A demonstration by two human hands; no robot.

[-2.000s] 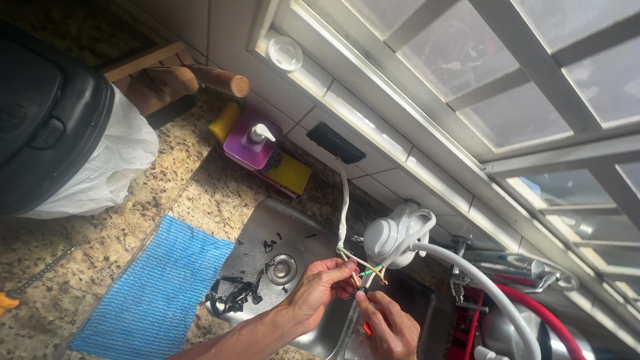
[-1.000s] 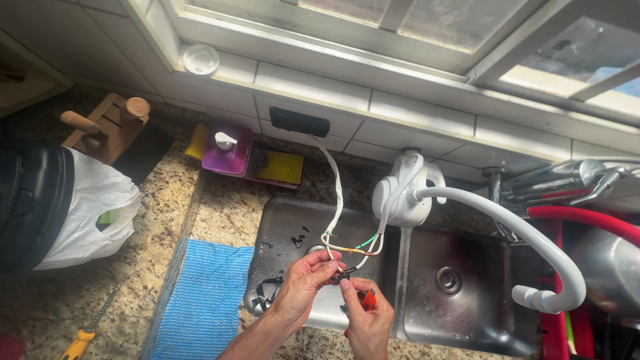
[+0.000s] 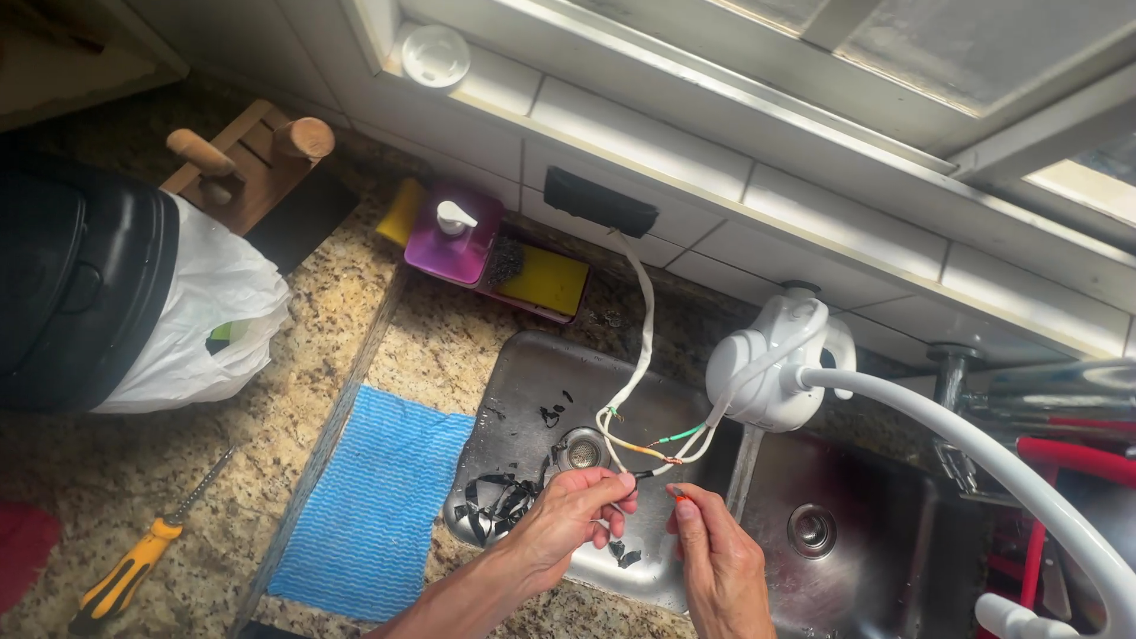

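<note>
Over the left sink basin, my left hand [image 3: 581, 510] pinches a joint of white wire wrapped in black electrical tape [image 3: 641, 477]. My right hand [image 3: 721, 550], just right of it, holds a small orange-handled tool [image 3: 682, 497], mostly hidden by the fingers. A white cable [image 3: 646, 311] comes down from a dark wall opening and splits into thin wires. These meet the wires of a white electric faucet [image 3: 777, 364]. The orange wire [image 3: 643, 451] ends in a bare copper twist, and a green wire [image 3: 682, 434] runs beside it. Black tape scraps [image 3: 497, 506] lie in the basin.
A blue cloth [image 3: 377, 506] and a yellow screwdriver [image 3: 133, 568] lie on the granite counter at left. Behind stand a purple soap dispenser [image 3: 453, 240] with a yellow sponge [image 3: 543, 280], and a bin with a white bag [image 3: 222, 311]. The faucet's white spout [image 3: 967, 435] arches over the right basin.
My right hand has drawn a little away from the wires, while my left hand stays at the taped joint. The view has turned and shifted.
</note>
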